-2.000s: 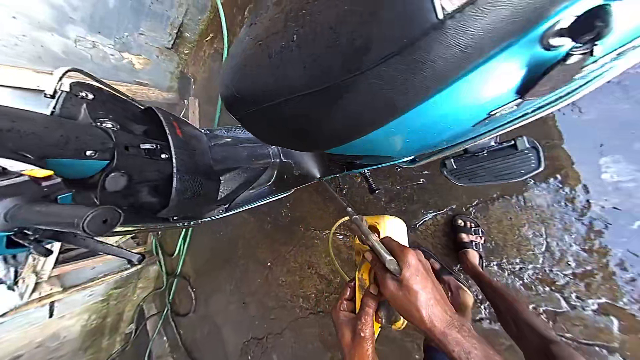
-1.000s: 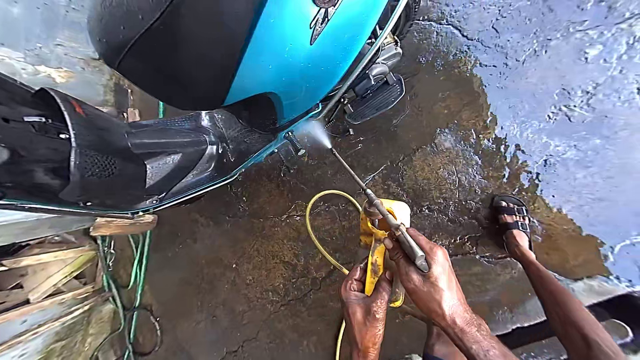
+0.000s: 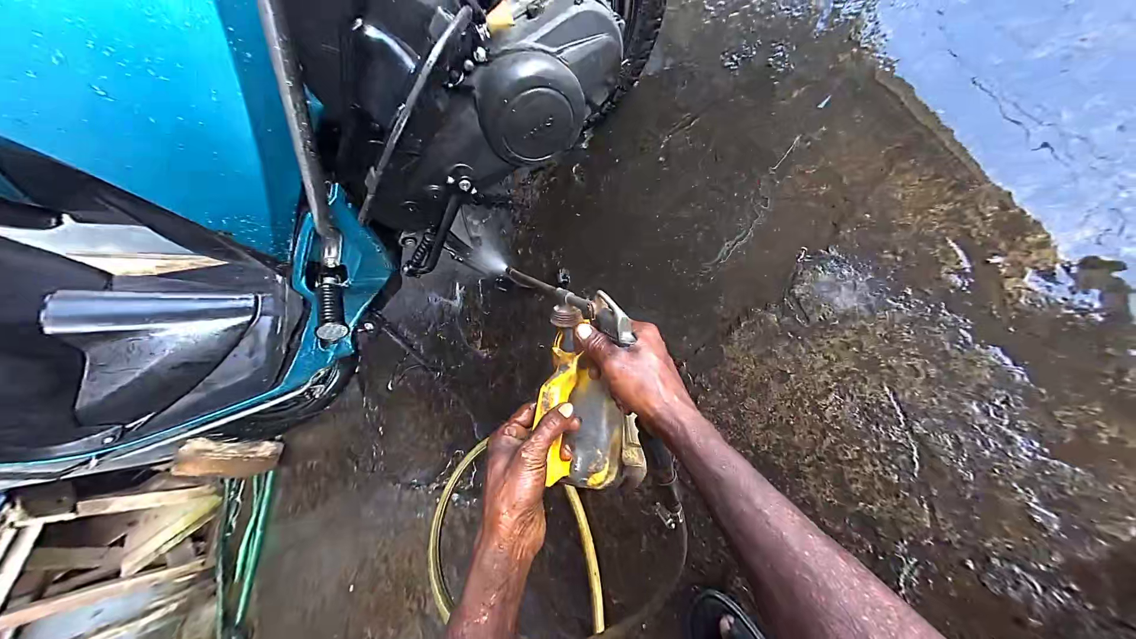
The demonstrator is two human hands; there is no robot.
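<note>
A spray gun (image 3: 577, 302) with a long metal nozzle and a yellow plastic bottle (image 3: 557, 390) below it is held between my two hands. My right hand (image 3: 635, 368) grips the gun at its metal lever. My left hand (image 3: 531, 448) is wrapped around the side of the bottle. White mist leaves the nozzle toward the underside of a blue and black scooter (image 3: 160, 115), near its side stand (image 3: 439, 235) and the dark engine cover (image 3: 532, 106). Water drops cover the blue panel.
A yellow hose (image 3: 437, 550) loops on the wet concrete floor (image 3: 799, 373) below my hands. At lower left lie a wooden block (image 3: 226, 457), broken wooden slats (image 3: 115, 550) and a green hose (image 3: 257, 541). A sandal (image 3: 723, 614) shows at the bottom edge.
The view has shifted toward the scooter's rear and closer in. The spray now lands by the side stand and engine, where it earlier met the floorboard area. Both hands keep their hold.
</note>
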